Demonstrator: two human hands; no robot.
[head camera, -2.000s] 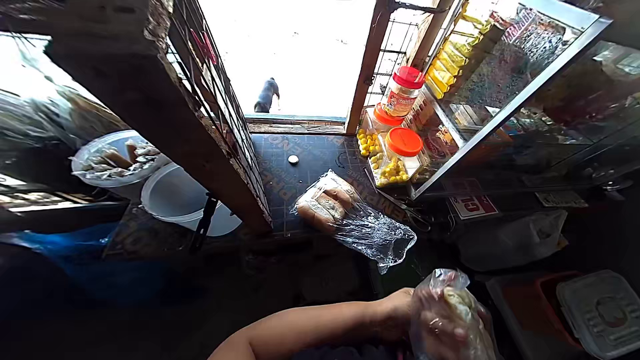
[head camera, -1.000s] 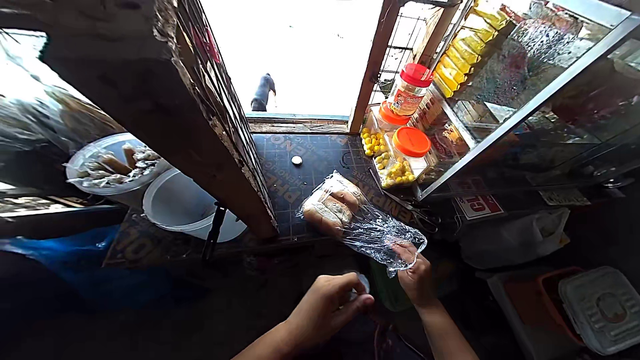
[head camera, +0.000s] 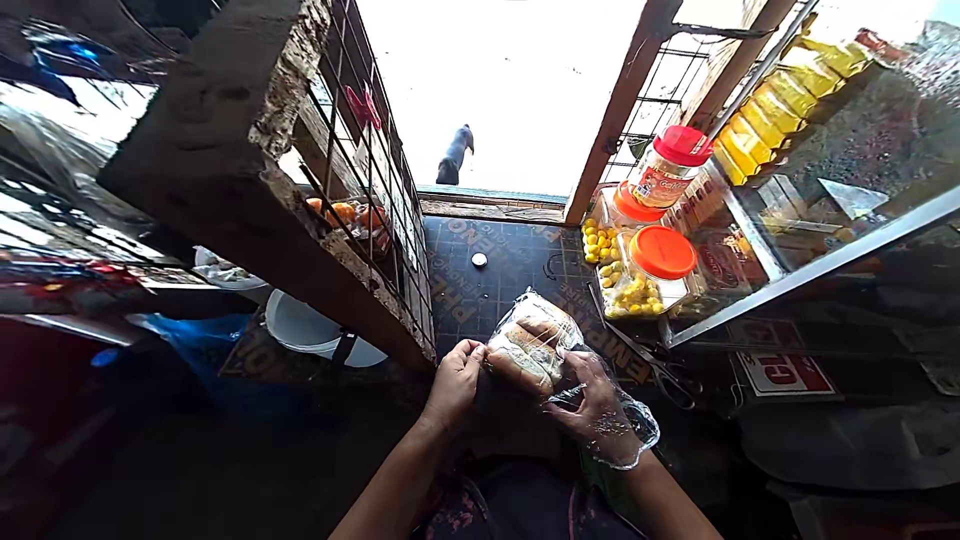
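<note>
A clear plastic bag of bread rolls (head camera: 529, 345) lies at the near end of the dark counter, between my hands. My left hand (head camera: 456, 379) pinches the bag's left edge between thumb and fingertips. My right hand (head camera: 596, 409) is inside the bag's open end, film over its fingers and wrist, with thumb and fingers spread at the right side of the rolls. Whether it grips a roll is not clear.
A small round white object (head camera: 479, 259) sits on the counter (head camera: 499, 232). Lidded jars of yellow balls (head camera: 634, 292), a red-lidded jar (head camera: 670, 169) and scissors (head camera: 675, 379) are at right. Left stand a wire-mesh wooden frame (head camera: 225, 195) and a white bucket (head camera: 300, 322).
My right hand has gone from holding the bag's open end to inside it. My left hand has moved up to the bag's left edge, and the white thing it held is no longer seen there.
</note>
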